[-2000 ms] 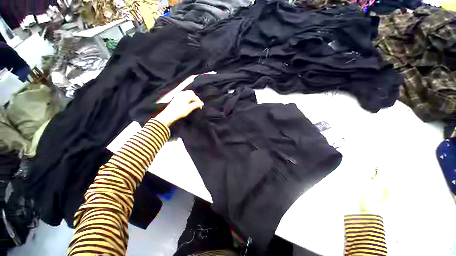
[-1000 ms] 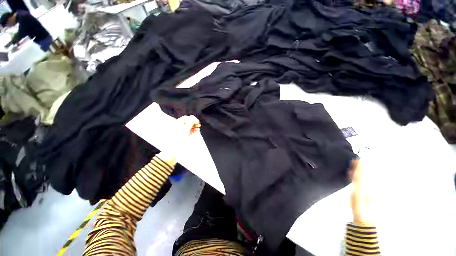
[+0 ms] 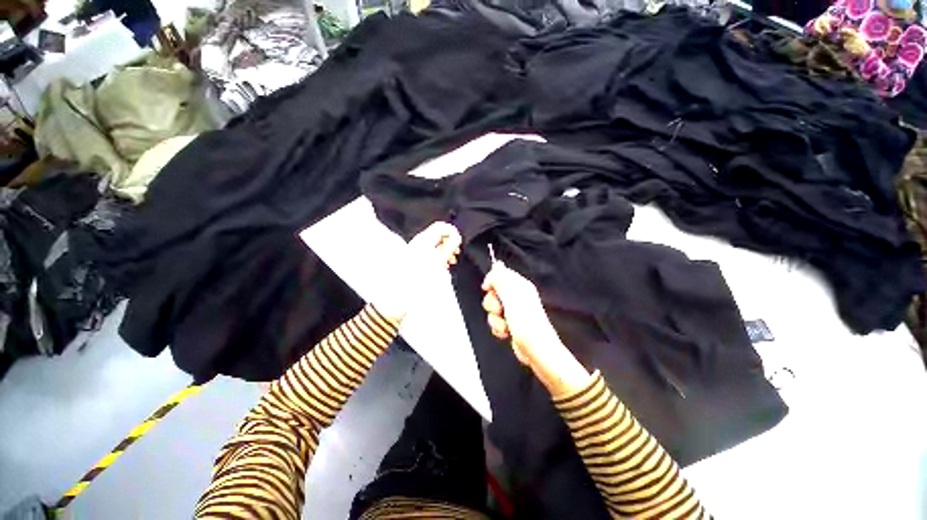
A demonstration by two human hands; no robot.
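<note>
A black garment [image 3: 630,315] lies spread over the white tabletop, its near end hanging over the table's front edge. My left hand [image 3: 437,246] is at its left edge with fingers closed on the black cloth. My right hand [image 3: 508,305] is just to the right, over the garment, closed around a small tool, likely thread snips [image 3: 492,254]; only a thin tip shows above the fingers. Pale thread ends show on the cloth. A small grey label [image 3: 757,330] lies at the garment's right edge.
Large heaps of black garments [image 3: 274,223] cover the far and left parts of the white table [image 3: 803,305]. Olive cloth [image 3: 142,112] is piled at the far left, and a pink flowered item [image 3: 874,46] is at the far right. Yellow-black tape [image 3: 127,442] crosses the grey floor.
My right hand has moved from the table's right side to the garment's middle, close to my left hand. My left hand has shifted along the garment's left edge. The view has shifted.
</note>
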